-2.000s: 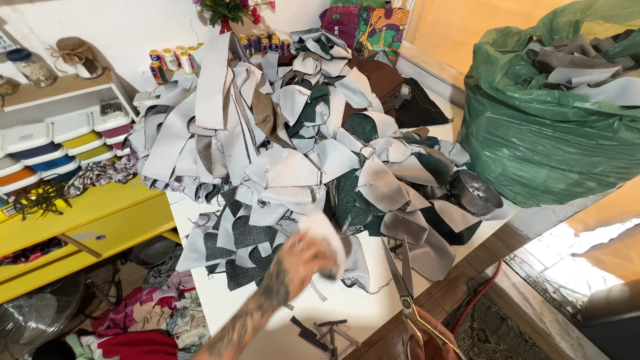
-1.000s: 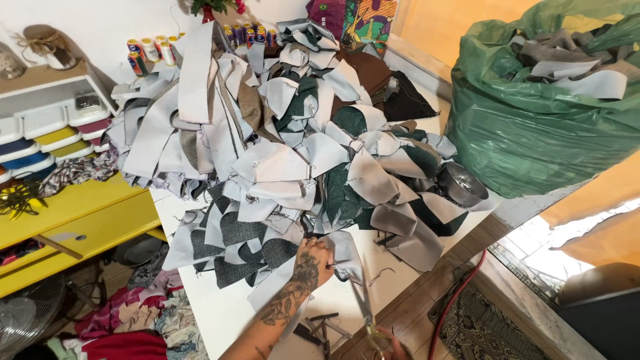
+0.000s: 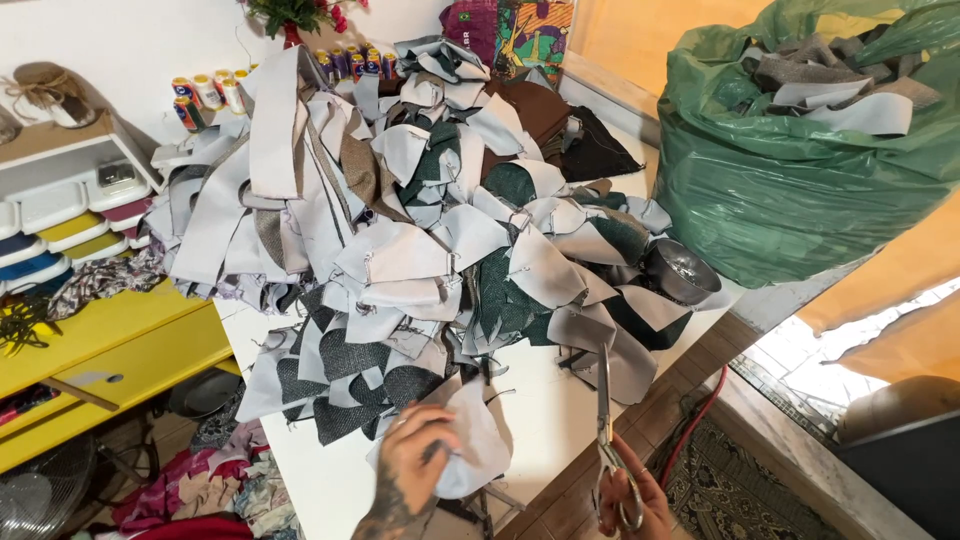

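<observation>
My left hand [image 3: 420, 450], blurred, is at a pale rounded fabric piece [image 3: 478, 442] near the table's front edge; whether its fingers grip the cloth is unclear. My right hand [image 3: 637, 487] holds metal scissors [image 3: 604, 405] by the handles, their blades pointing up and nearly together, just in front of the pile. A big heap of fabric pieces [image 3: 405, 255], pale on one side and grey, green or brown on the other, spreads over the white table [image 3: 300, 465]. Thread ends hang from many pieces. Dark narrow strips [image 3: 480, 506] lie below the pale piece, partly hidden.
A green plastic bag [image 3: 787, 180] full of scraps stands at the right. Beside the heap sits a dark round metal bowl [image 3: 682, 270]. Thread spools [image 3: 210, 90] and a flower vase [image 3: 292, 34] are behind. A yellow desk [image 3: 150, 330] is at the left, with clothes [image 3: 187, 487] below.
One second ago the scissors were by the cloth near my left hand; now they are apart from it, to the right. My left hand has moved lower on the table.
</observation>
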